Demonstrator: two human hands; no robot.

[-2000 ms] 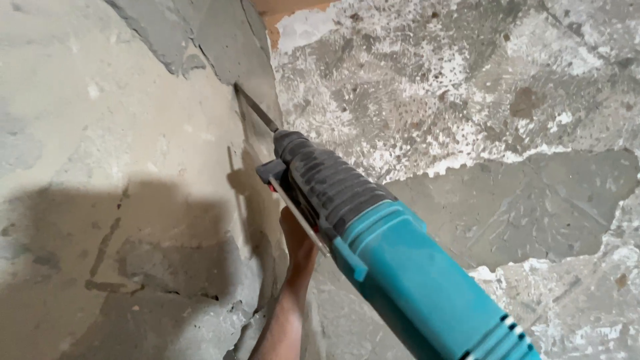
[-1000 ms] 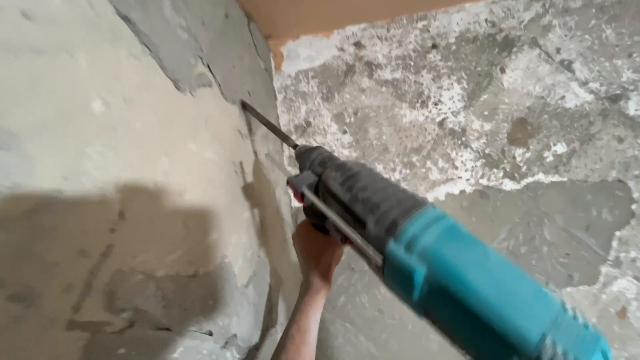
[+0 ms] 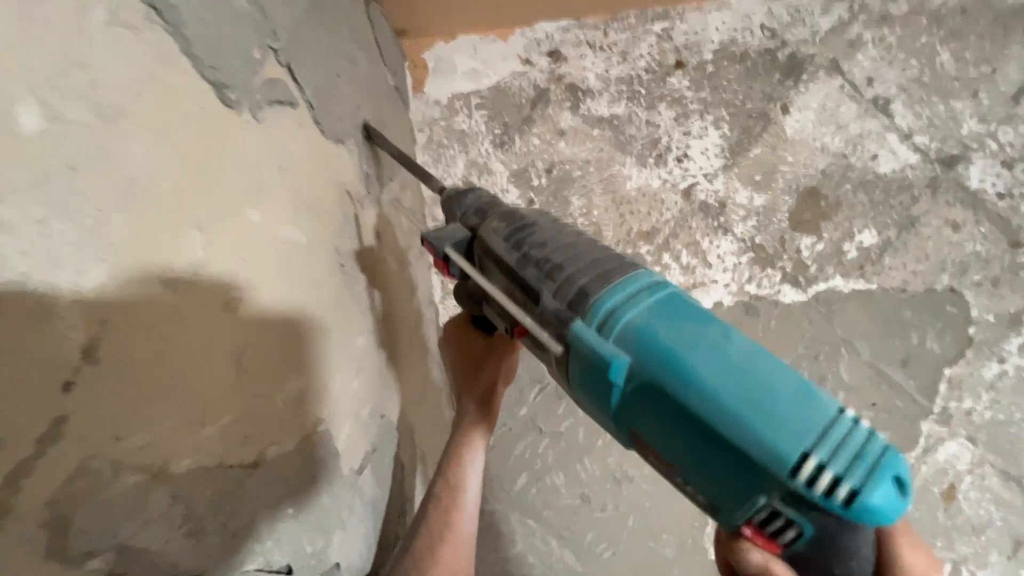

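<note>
A teal and black rotary hammer (image 3: 704, 360) lies diagonally across the view, pointing up and left. Its thin steel bit (image 3: 404, 158) meets the grey plaster near the corner of two walls. My left hand (image 3: 480, 360) is closed on the side handle under the front of the tool; the fingers are partly hidden behind it. At the lower right my right hand (image 3: 824, 552) grips the black rear handle, largely cut off by the frame edge. A metal depth rod (image 3: 504, 300) runs along the tool's side.
The left wall (image 3: 200, 200) has beige and grey plaster with cracked, broken edges and carries a dark shadow. Mottled grey and white concrete (image 3: 680, 160) fills the right side, with a smoother grey patch (image 3: 872, 344). A tan-orange surface (image 3: 520, 16) borders the top.
The rear of the rotary hammer is now in view, with my right hand on its handle. The bit tip remains near the corner, and my left hand still holds the front.
</note>
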